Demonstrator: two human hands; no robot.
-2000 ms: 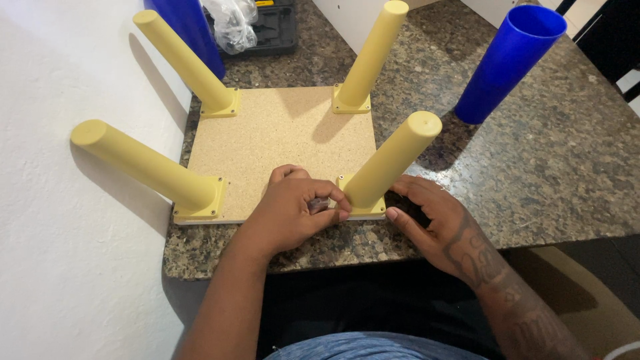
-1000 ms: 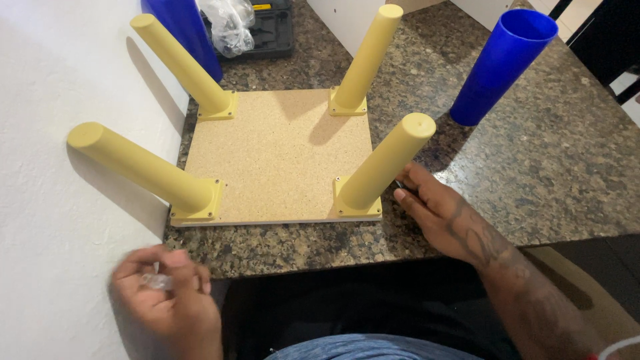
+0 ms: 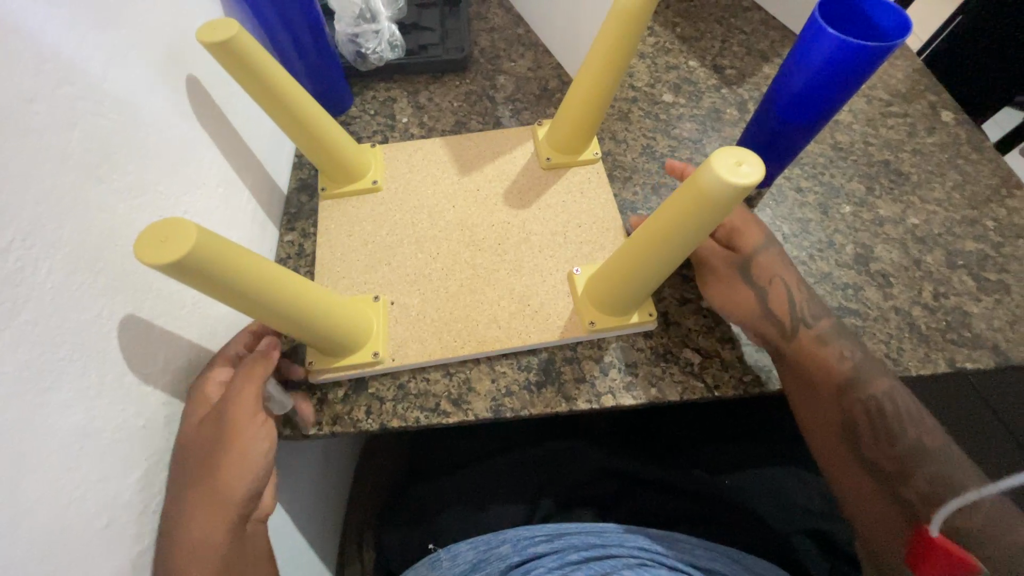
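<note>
A particleboard panel (image 3: 472, 248) lies on the granite counter, with yellow tapered legs standing up from its corners on screwed square plates. My left hand (image 3: 240, 408) is at the near left corner, beside the near left leg (image 3: 264, 292), and holds a small clear plastic piece (image 3: 277, 397) between its fingers. My right hand (image 3: 728, 264) is at the panel's right side, partly behind the near right leg (image 3: 668, 240); whether it holds anything is hidden. The far left leg (image 3: 288, 104) and far right leg (image 3: 600, 72) stand away from both hands.
A tall blue plastic cup (image 3: 816, 88) stands right of the panel. Another blue object (image 3: 296, 48) is at the back left, near a clear plastic bag (image 3: 368, 32) on a black tool case (image 3: 436, 40). A white wall (image 3: 72, 320) borders the left side. The granite counter's front edge (image 3: 520, 412) runs nearby.
My left hand was by the near right leg, moved off to the left of the panel, and is now at its near left corner. My right hand stays on the right side, its fingers now more spread.
</note>
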